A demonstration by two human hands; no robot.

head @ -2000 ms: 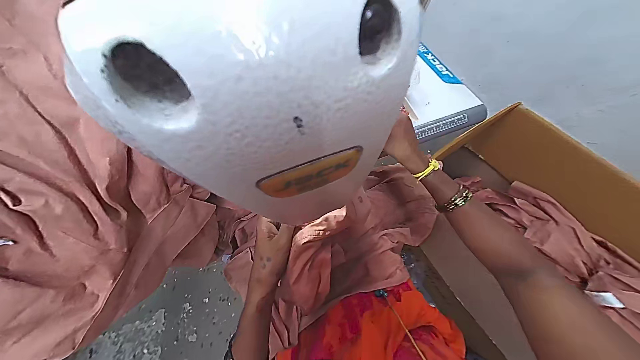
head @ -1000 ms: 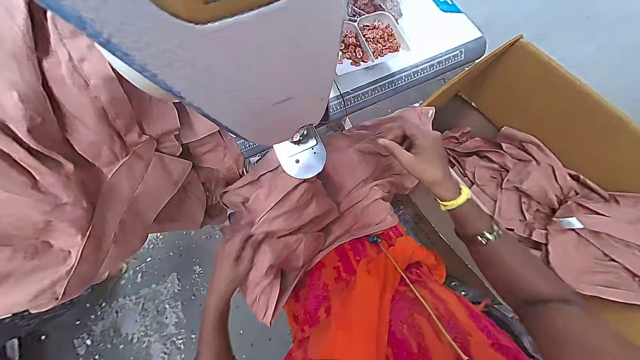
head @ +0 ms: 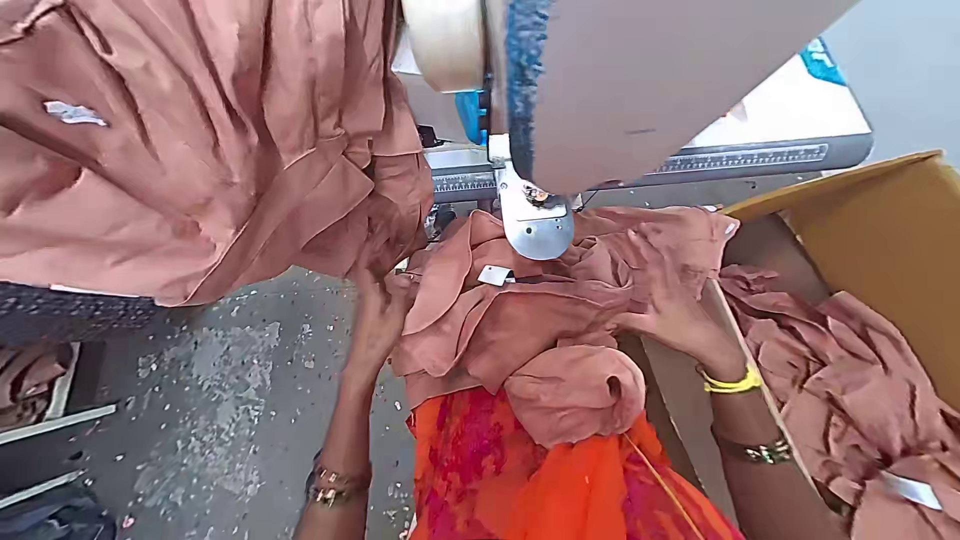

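Observation:
A salmon-pink cloth garment with a small white label lies bunched over my lap, below the head of a sewing machine with a rounded metal guard. My left hand is at the garment's left edge, close to a hanging pile of like garments; its fingertips are partly hidden, so its grip is unclear. Spread on the garment's right part is my right hand, thumb apart from the fingers, pressing on the cloth.
On the right stands an open cardboard box with more pink garments in it. Behind the garment runs the machine table's edge, marked with a ruler scale. Dark crates or shelves are at the lower left, beside a speckled grey floor.
My left hand has moved up to the garment's left edge by the hanging pile. The garment's white label and a bunched part over my lap now show. The view has shifted.

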